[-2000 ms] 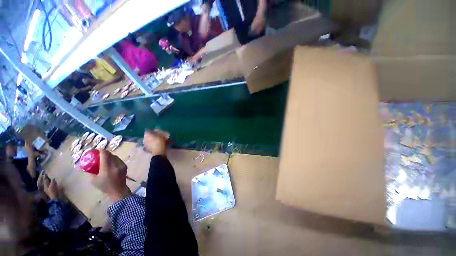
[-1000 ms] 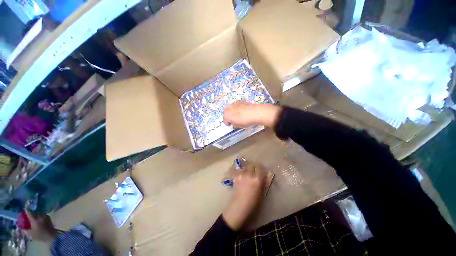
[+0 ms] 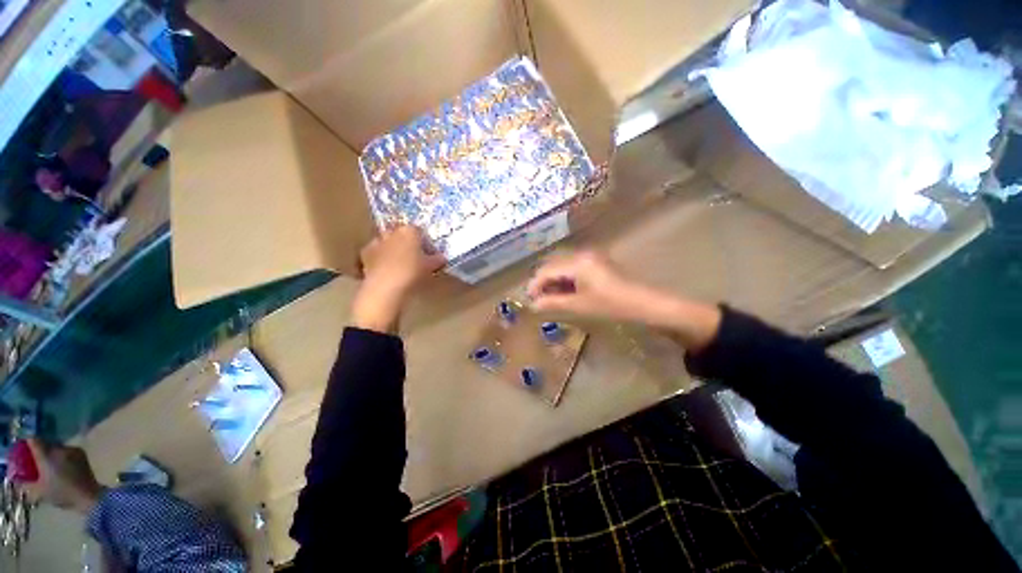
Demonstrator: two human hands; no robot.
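Note:
A brown square plate (image 3: 525, 356) lies on the cardboard-covered bench in front of me, with several short blue-silver fittings (image 3: 530, 377) standing on it. My right hand (image 3: 577, 285) is just above the plate's far right side, fingers bent together; a small dark thing shows at the fingers, too blurred to tell if it is held. My left hand (image 3: 398, 260) is at the near left corner of the open parts carton (image 3: 258, 202); its fingertips are partly hidden and I cannot tell if they hold anything. Rows of blue-silver and orange parts (image 3: 482, 157) fill the carton.
A white square plate (image 3: 238, 405) with pegs lies to the left. Crumpled white wrapping (image 3: 852, 134) is heaped at upper right. A neighbour's arm (image 3: 157, 526) reaches in at lower left with a red thing (image 3: 22, 461). The green belt (image 3: 135, 302) runs behind.
My left hand has moved from the bench up to the carton's corner, uncovering the brown plate. My right hand has moved out of the carton to above the plate. The view has shifted.

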